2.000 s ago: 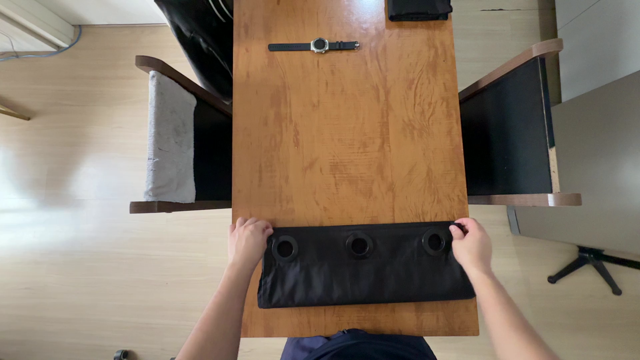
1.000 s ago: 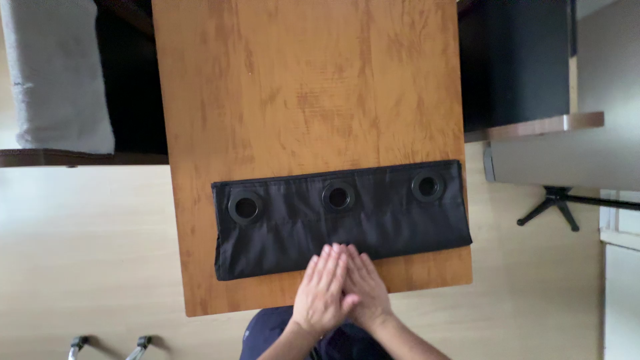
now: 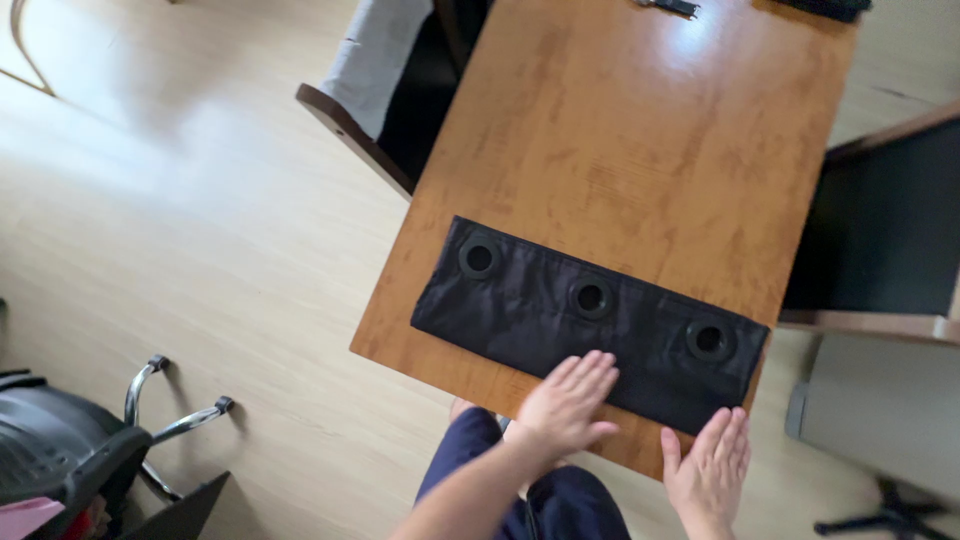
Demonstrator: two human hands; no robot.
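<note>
A folded black eyelet curtain (image 3: 525, 300) lies along the near end of the wooden table, several dark grommets in view on its far side. My left hand (image 3: 566, 405) rests flat with its fingertips on the curtain's near edge, around the middle. At the curtain's near right corner is my right hand (image 3: 709, 457), fingers straight and thumb apart, its fingertips touching or just beside the edge. Neither hand grips anything.
The wooden table (image 3: 645, 165) has a partly visible watch (image 3: 671, 6) and a black folded item (image 3: 829, 6) at its far end. Chairs stand at both sides, one with a pale cloth (image 3: 375, 60). A wheeled chair (image 3: 67, 435) is at lower left.
My hands, together at the curtain's near edge one second ago, have parted; the right is now by the near right corner. Two seconds ago they held its two ends. The view has turned.
</note>
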